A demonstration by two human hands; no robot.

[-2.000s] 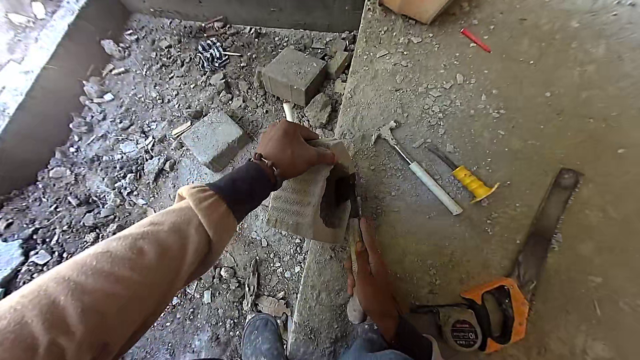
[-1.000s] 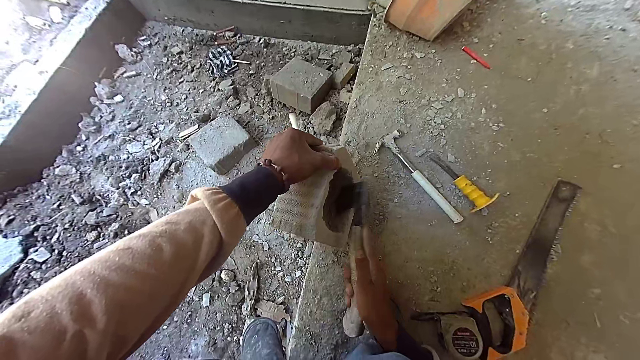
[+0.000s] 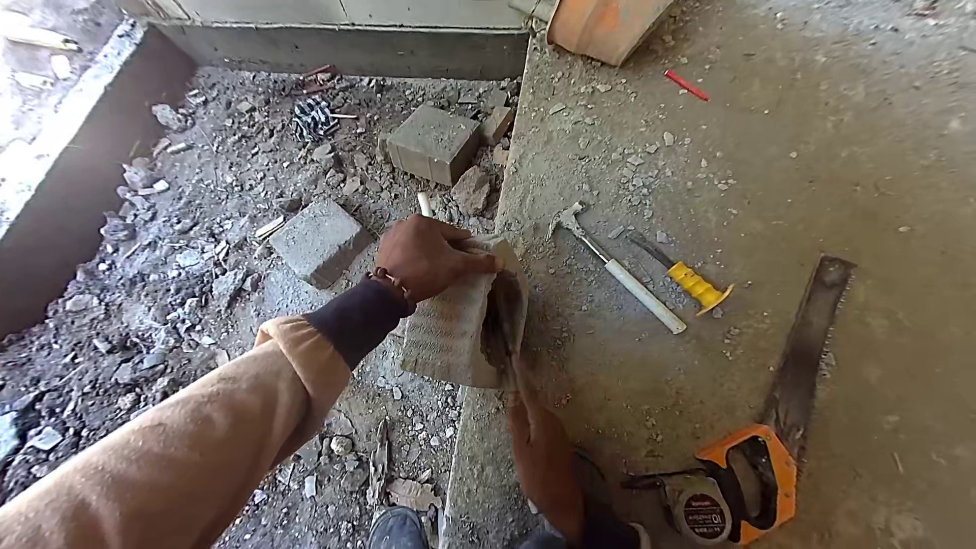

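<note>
My left hand [image 3: 431, 259] grips the upper edge of a pale block [image 3: 446, 339] with a ridged face and a dark hollow in its right side. The block is held tilted at the edge of the concrete slab. From below, my right hand [image 3: 545, 454] holds a thin, blurred hand tool [image 3: 509, 343] against the hollow; its exact kind cannot be told. Right of the block lie a claw hammer [image 3: 629, 282] with a pale handle and a chisel [image 3: 694, 284] with a yellow hand guard.
A handsaw [image 3: 808, 351] and a tape measure [image 3: 700, 509] lie at the lower right. Concrete blocks [image 3: 320, 240] sit on rubble at the left, beside a low wall [image 3: 343, 52]. A red marker-like stick [image 3: 686, 85] and an orange container [image 3: 602, 27] are farther back.
The tool in my right hand has shifted at the hollow of the block. My left hand keeps its hold on the block's upper edge.
</note>
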